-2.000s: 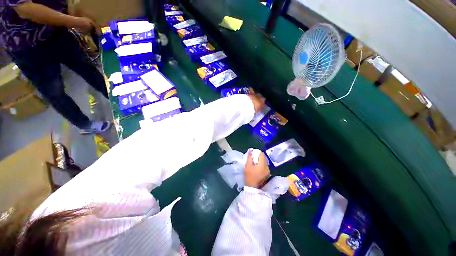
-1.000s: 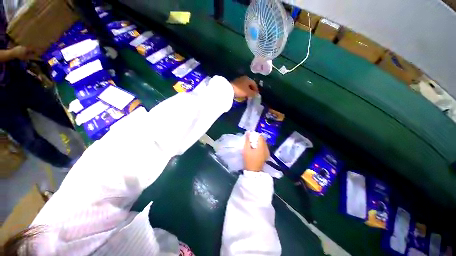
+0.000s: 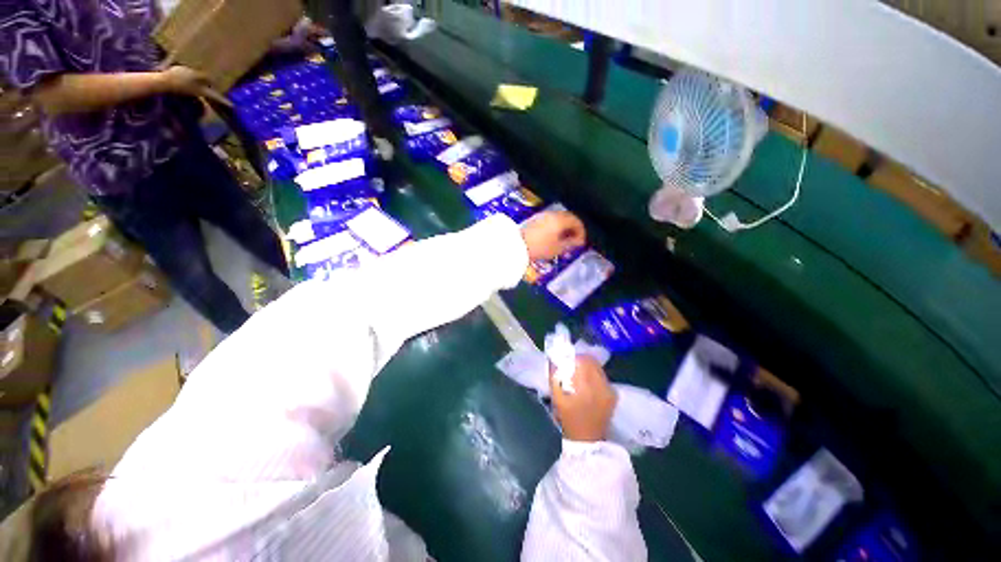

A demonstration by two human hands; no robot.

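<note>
A row of open blue boxes (image 3: 631, 324) lies on the dark belt, several with a whitish, semi-transparent bag or sheet (image 3: 580, 279) on their white half. My left hand (image 3: 554, 235) is stretched out over a box in the row, with its fingers bent; what is under the fingertips is hidden. My right hand (image 3: 584, 397) is closed around a loose bunch of crumpled whitish bags (image 3: 642, 417) above the seam between bench and belt. Bags stick out on both sides of the fist.
More blue boxes with white parts (image 3: 329, 173) stand on the far left bench. A person in a patterned purple shirt (image 3: 110, 110) holds a brown carton (image 3: 231, 38). A clip-on fan (image 3: 703, 137) and yellow note (image 3: 514, 97) are on the far ledge. Cartons lie on the floor.
The view has swung. A second ago my left hand held a single whitish bag over a box; that bag no longer shows hanging from it. My right hand still grips the bunch.
</note>
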